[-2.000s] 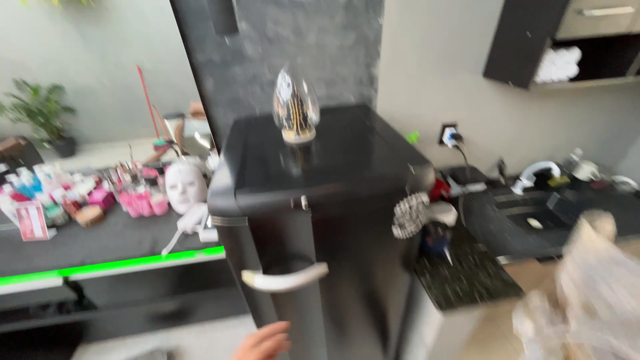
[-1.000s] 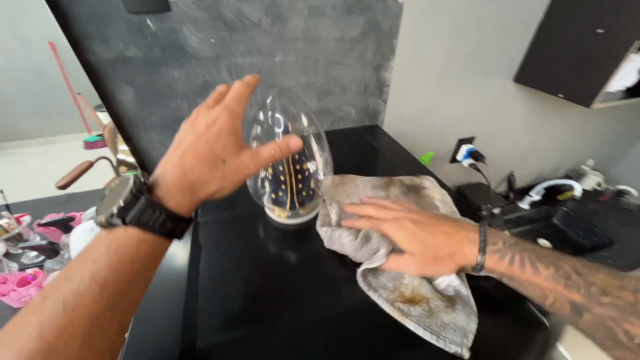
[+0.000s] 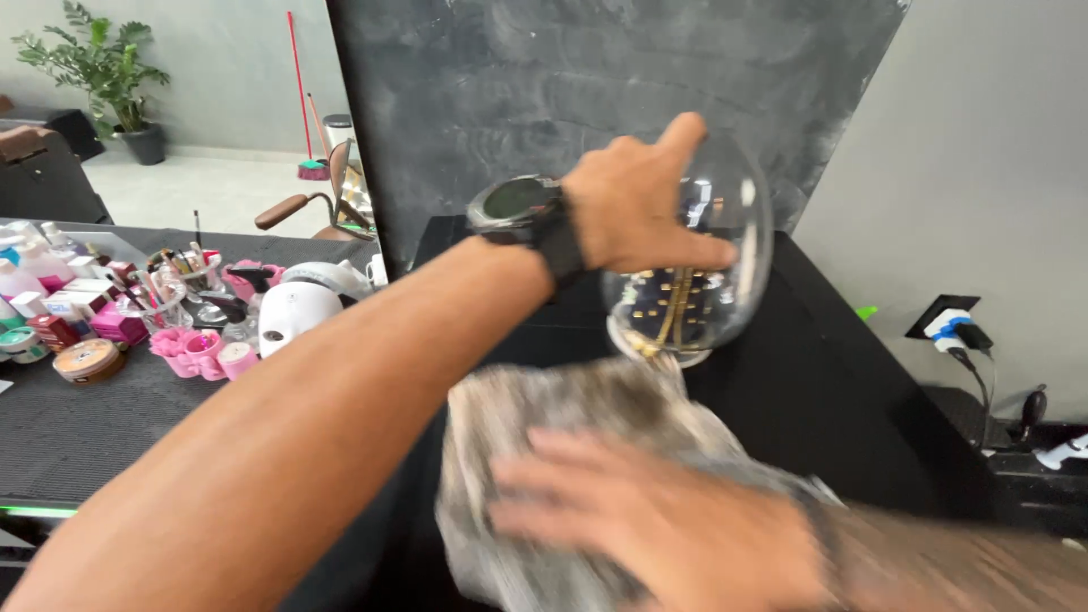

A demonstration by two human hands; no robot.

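My left hand (image 3: 642,200), with a black watch on the wrist, is at the left side of a clear glass dome (image 3: 744,255) with a dark, gold-dotted piece inside and a pale base. Its thumb and fingers are spread against the glass. My right hand (image 3: 646,510), blurred, lies flat with fingers extended on a crumpled, stained grey cloth (image 3: 510,408). The cloth rests on the black top of a cabinet-like appliance (image 3: 816,357), just in front of the dome's base.
At left, a dark counter (image 3: 51,442) holds cosmetics (image 3: 89,361), brushes and a white face mask (image 3: 297,310). A mirror (image 3: 212,85) stands behind it. A wall outlet with plugs (image 3: 956,330) and a dark sink area are at right.
The cloth under my right hand has moved left across the black top, from the right of the dome to in front of it. My left hand now reaches the dome's far left side.
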